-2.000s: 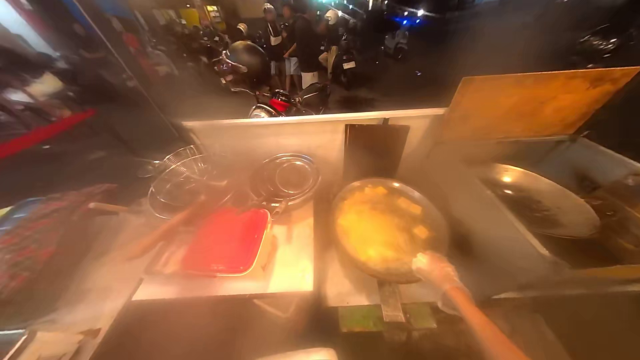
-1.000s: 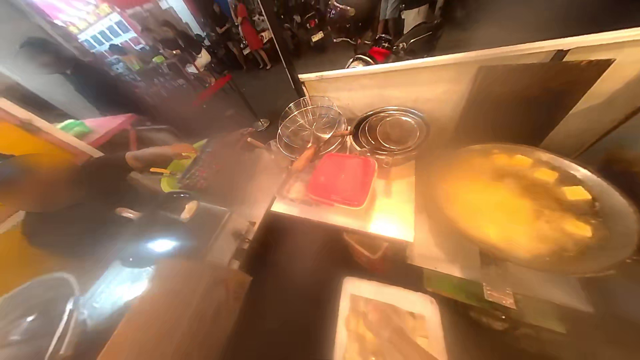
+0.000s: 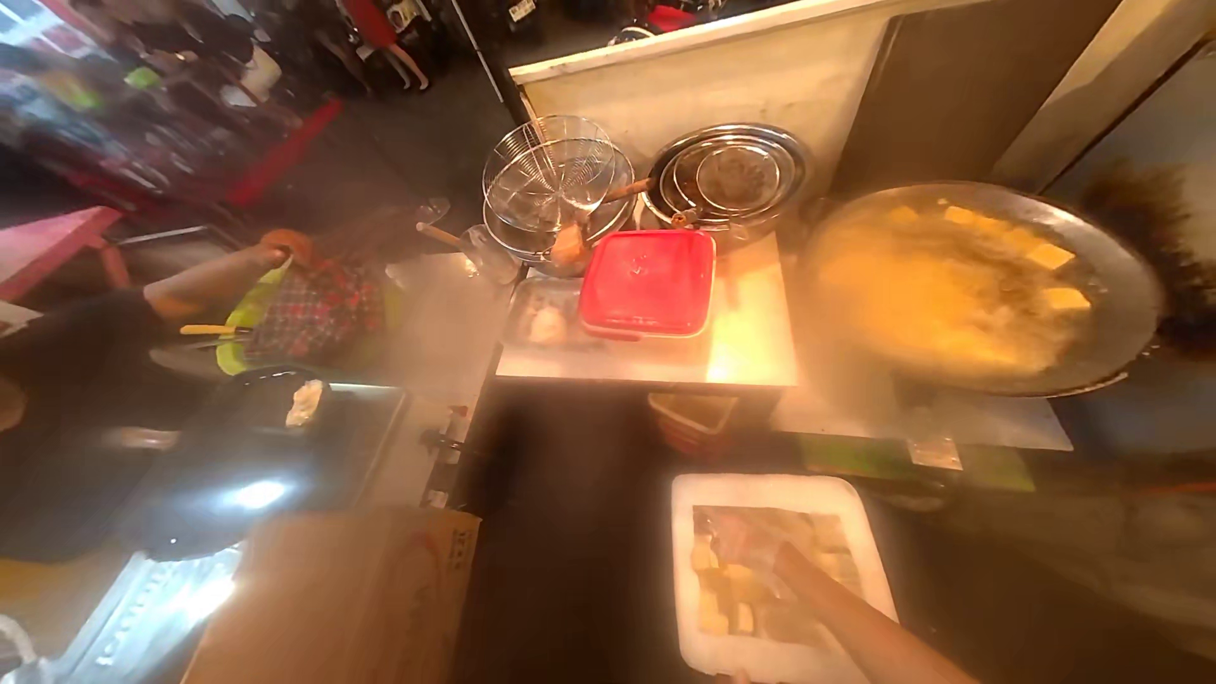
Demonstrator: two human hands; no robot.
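My right hand [image 3: 746,546], which seems to wear a clear glove, reaches into a white foam box [image 3: 689,579] at the bottom centre-right. Pale yellow blocks [image 3: 741,589], like tofu, lie around its fingers; blur hides whether it grips one. My left hand is not seen. Up and to the right, a large metal wok [image 3: 1126,285] holds bubbling oil with several yellow blocks [image 3: 1050,255] in it, partly behind steam. A red-lidded plastic container [image 3: 648,285] sits on the white counter [image 3: 750,351] left of the wok.
Wire strainers [image 3: 551,180] and round metal trays [image 3: 741,176] stand behind the red lid. At left, a co-worker's arm [image 3: 204,280] reaches to a green basin [image 3: 233,356] beside a dark pan [image 3: 247,408]. A cardboard box [image 3: 351,589] is at bottom left.
My right hand was at the wok's near rim two seconds ago; it moved down into the foam box. The view has swung left and down.
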